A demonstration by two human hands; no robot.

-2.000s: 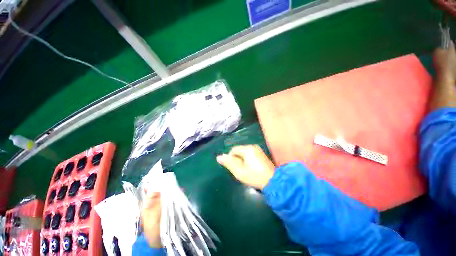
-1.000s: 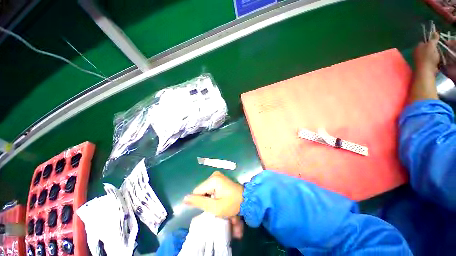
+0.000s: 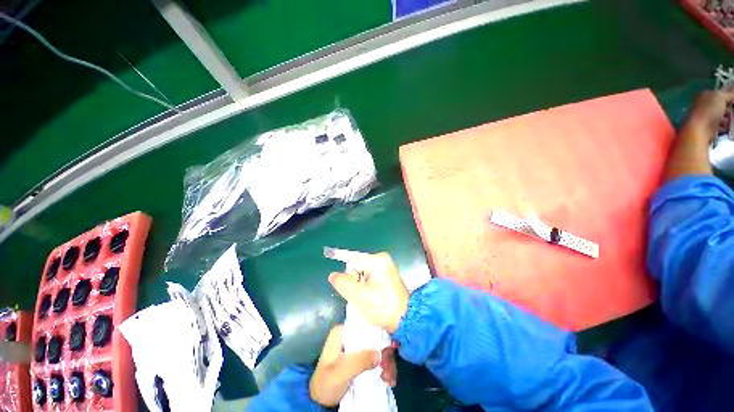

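Observation:
My left hand, at the bottom centre, is closed around a bundle of white strips that points up from it. My right hand is above it, over the top end of the bundle, with its fingers bent. A narrow pale strip sticks out from beside my right hand on the green surface; its other end is hidden. Whether my right fingers grip the strip or the bundle cannot be told. More white printed sheets lie fanned at the left, with a printed piece beside them.
A clear bag of white strips lies at the back centre. A smooth red-orange slab with a dotted strip on it lies at right. A red-orange tray of black units stands at left. A neighbour's blue sleeves and hand are at far right.
My right hand has moved up and right, partly covering the pale strip that lay alone. The bundle and my left hand have also moved right. The view has shifted slightly.

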